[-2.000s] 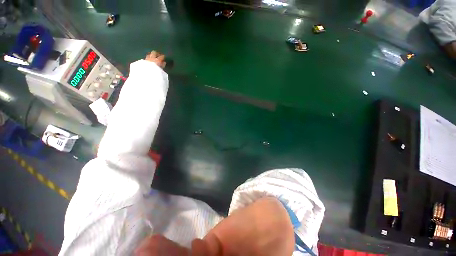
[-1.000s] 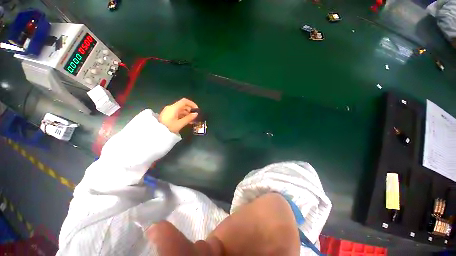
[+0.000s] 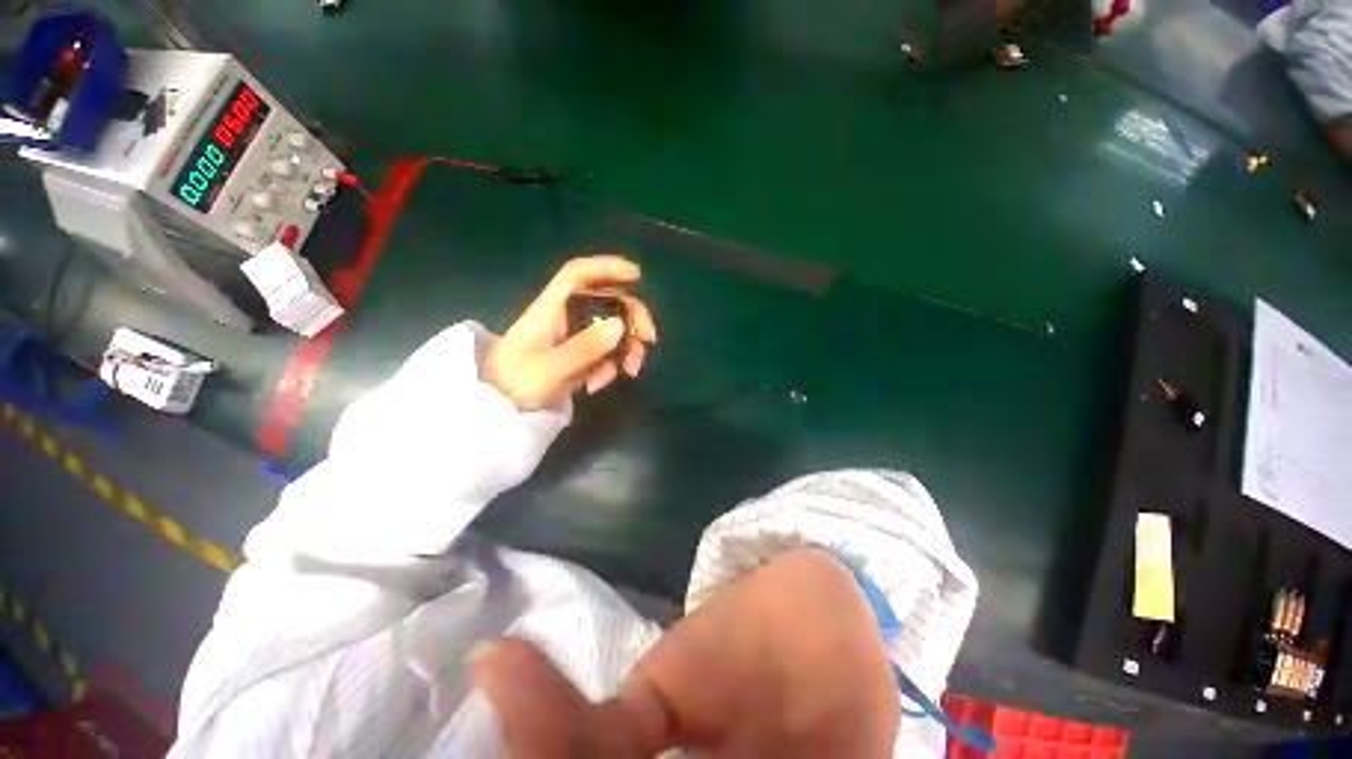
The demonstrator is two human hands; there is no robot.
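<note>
My left hand [image 3: 571, 338] is over the green mat left of centre, with its fingers curled around a small dark watch module [image 3: 596, 313], partly hidden by the fingers. My right hand [image 3: 741, 667] is large and blurred at the bottom, close to the camera and cut off by the edge; whether it holds anything cannot be told. A blue strap and cord show at its wrist. A thin test cable [image 3: 786, 395] lies on the mat right of my left hand.
A power supply [image 3: 223, 156] with lit digits and small white boxes stand at left. A black foam tray [image 3: 1105, 504] with a paper sheet [image 3: 1305, 423] is at right. A red bin [image 3: 1038, 734] is at the near edge. Another person's sleeve [image 3: 1312, 52] shows top right.
My left hand has come from beside the power supply to the mat's left centre. The module hung visibly below its fingers a second ago and now sits within them. My right hand stays low.
</note>
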